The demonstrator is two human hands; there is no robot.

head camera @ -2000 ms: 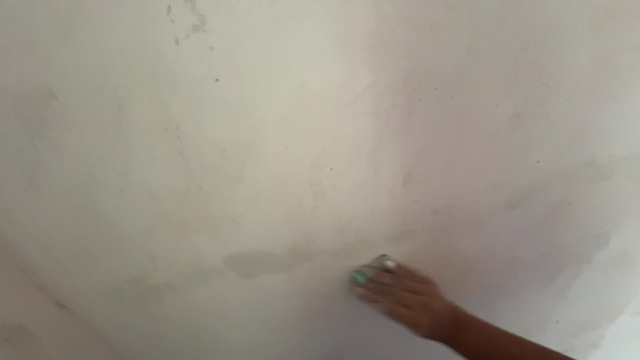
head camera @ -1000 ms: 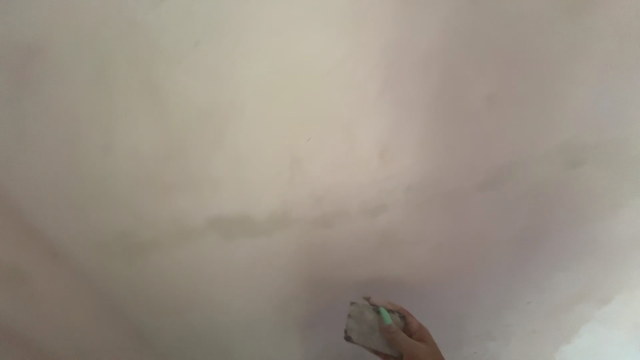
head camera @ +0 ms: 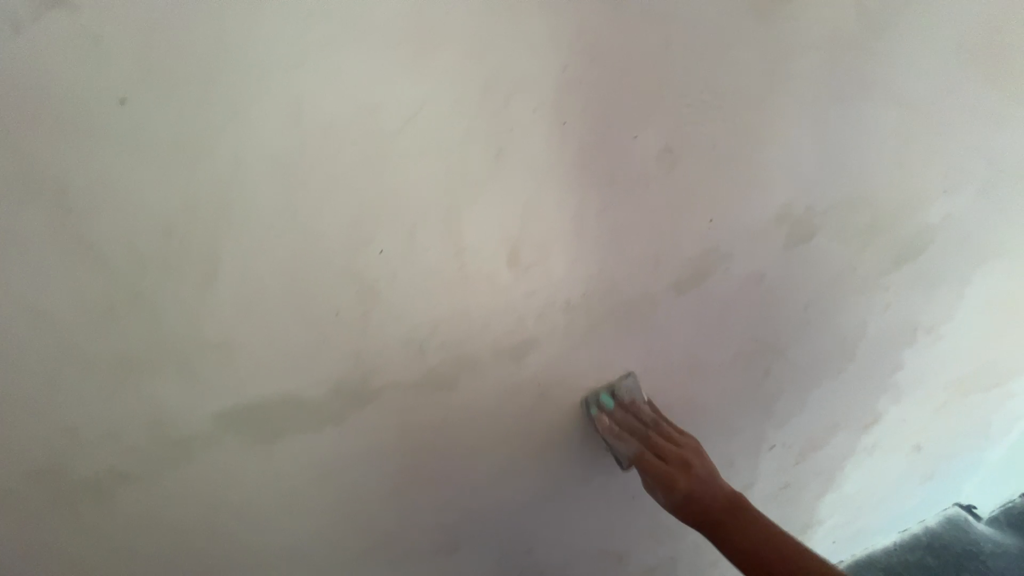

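My right hand (head camera: 668,456) reaches in from the lower right, its fingers spread over a grey rectangular sanding pad or sheet (head camera: 632,389). The pad lies against a pale plastered surface (head camera: 448,200), and green shows on the fingernails. Darker, blotchy patches (head camera: 280,414) run across the plaster to the left of the hand and up to its right. My left hand is out of the picture.
At the bottom right corner is a dark grey-green area (head camera: 944,544) with a ragged edge. Beside it the plaster is brighter and whiter (head camera: 944,384). Small dark specks dot the surface.
One second ago the hand was low in the view with the pad's face showing; now its fingers lie over the pad, higher on the surface. The view has shifted, and the dark corner now shows.
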